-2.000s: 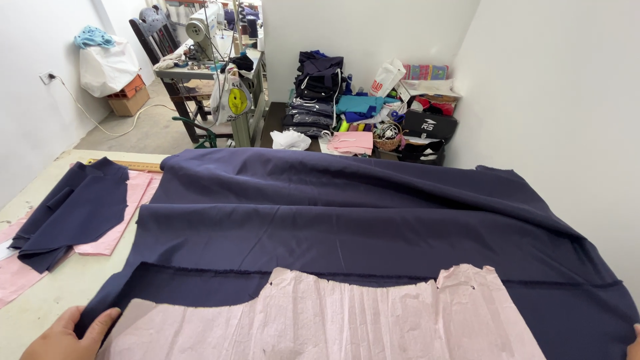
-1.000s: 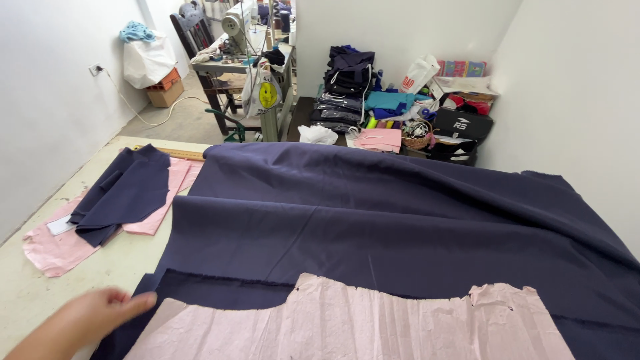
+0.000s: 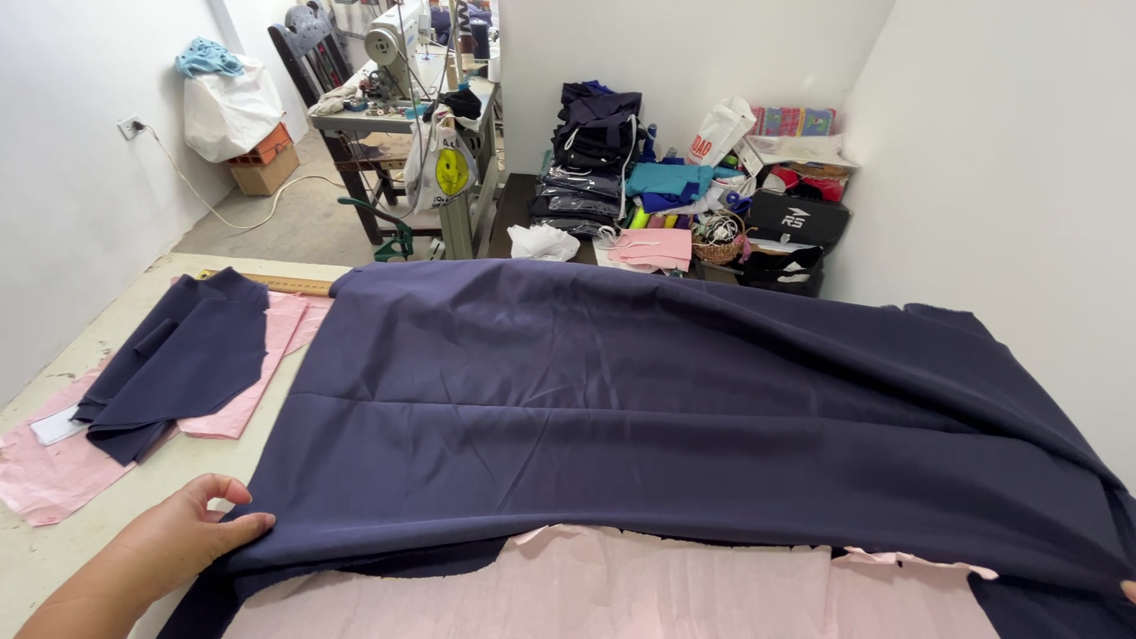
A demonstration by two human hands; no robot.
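Observation:
Navy blue fabric spreads across the cutting table, with creases and a long fold. At its left edge my left hand pinches the cloth between thumb and fingers. Only a fingertip of my right hand shows at the right frame edge, against the navy fabric; its grip is hidden. A pink paper pattern piece with an uneven, torn-looking top edge lies nearest me, partly under the edge of the navy cloth. Navy cut pieces lie on pink paper at the left.
A wooden ruler lies along the table's far left edge. Beyond stand a sewing machine, a chair and a white bag. Stacked dark garments and a basket sit behind the table, near white walls.
The navy fabric's near edge has moved toward me over the top of the pink pattern piece. My left hand, spread near the fabric's corner a second ago, now pinches its left edge.

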